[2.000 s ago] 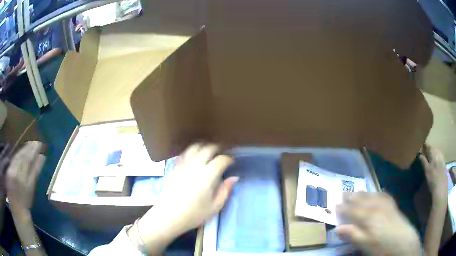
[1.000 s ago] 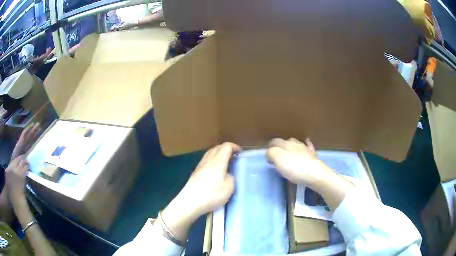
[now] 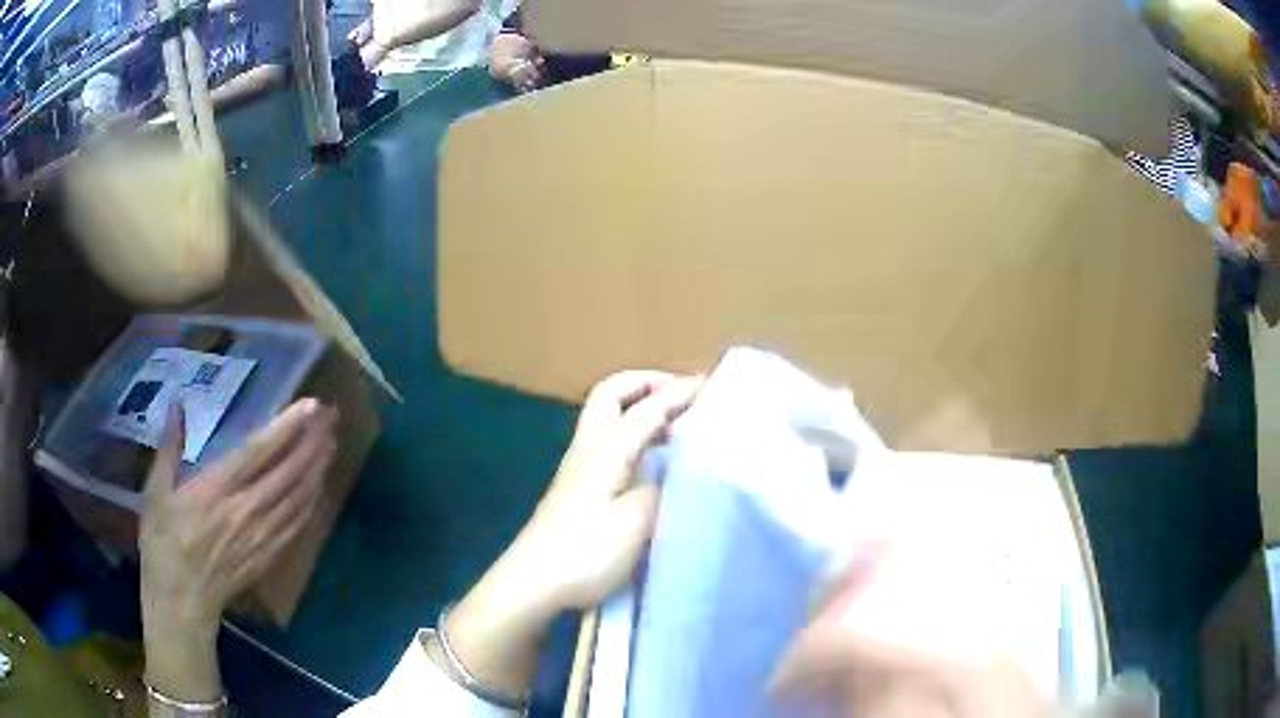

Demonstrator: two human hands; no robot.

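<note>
A wrapped unit in a thin bluish-white bag (image 3: 730,561) stands partly raised and tilted at the left of the open brown carton (image 3: 828,253). The bag is gathered at its top, with a dark gap in the folds. My left hand (image 3: 604,491) grips its upper left side. My right hand (image 3: 912,659) is blurred, low at the bag's right side; whether its fingers hold the bag cannot be told. A broad white surface (image 3: 969,561) fills the carton's right part; it is too blurred to name. The accessory box and leaflet of this carton do not show.
At left, another person's hand (image 3: 232,519) is over a neighbouring open carton (image 3: 330,463) with a printed leaflet (image 3: 183,393) on top. A blurred tan flap stands behind it. Another carton (image 3: 1235,631) is at the right edge. A metal post (image 3: 315,84) stands at the far side.
The wrapped unit has gone from lying flat to raised and tilted. My right hand has moved down and towards me. The left neighbouring carton has turned, and its lid has moved.
</note>
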